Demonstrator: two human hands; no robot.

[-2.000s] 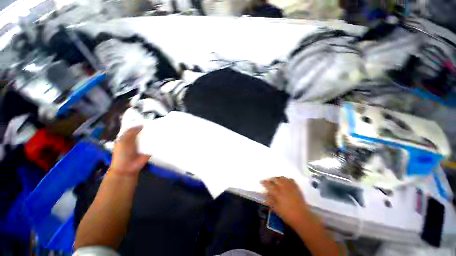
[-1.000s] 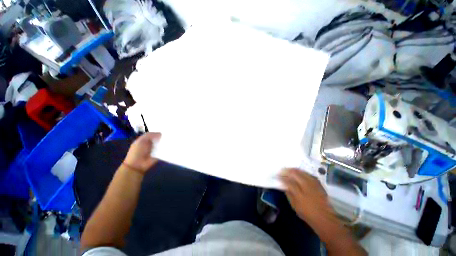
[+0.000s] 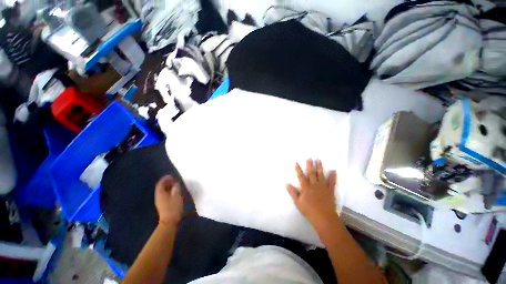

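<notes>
A large white fabric panel (image 3: 266, 161) lies over the table's front edge and reaches my lap. My right hand (image 3: 316, 188) rests flat on its right part, fingers spread, holding nothing. My left hand (image 3: 170, 201) is beside the panel's lower left edge, over black fabric (image 3: 133, 183) on my lap. Its fingers are curled; whether they grip the black fabric cannot be told. A black panel (image 3: 297, 64) lies behind the white one.
The overlock machine (image 3: 477, 133), cut off by the right edge, has a metal plate (image 3: 410, 144) at its left. A phone (image 3: 495, 258) lies at far right. Bundles (image 3: 430, 47) are heaped behind. A blue crate (image 3: 69, 172) and a red object (image 3: 75, 109) are at left.
The white panel, held up by both hands a second before, now lies down and shows the black panel behind it. My left hand has let go of it; my right hand has flattened on it.
</notes>
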